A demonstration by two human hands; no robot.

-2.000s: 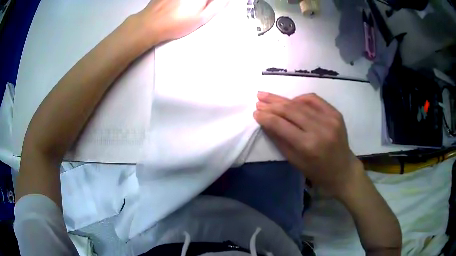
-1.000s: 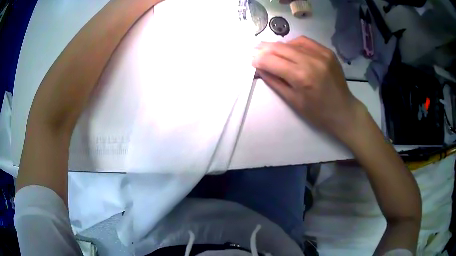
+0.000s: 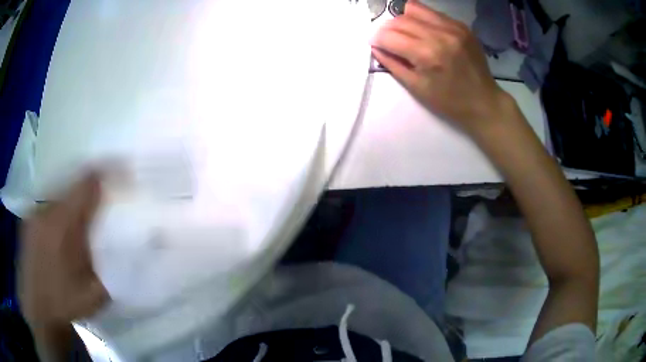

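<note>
A large white fabric piece [image 3: 262,134] lies on the white table and hangs over its front edge toward my lap. My right hand [image 3: 432,60] pinches the fabric's right edge between thumb and fingers, close to the round metal parts of the machine bed at the top. My left hand [image 3: 67,247] is strongly blurred at the lower left, by the fabric's hanging part. Its fingers cannot be made out, so I cannot tell if it holds cloth. The needle area is lost in glare or out of the picture.
Pink-handled snips [image 3: 519,28] lie on grey-purple cloth [image 3: 492,25] at the upper right. A black tray [image 3: 588,120] with a red-orange mark stands at the right table edge. White cloth [image 3: 524,283] is piled below right. The table's front edge [image 3: 418,185] crosses the view.
My left hand has come from the top of the fabric down to the lower left. My right hand has moved up along the fabric edge. The hanging cloth has shifted and lifted.
</note>
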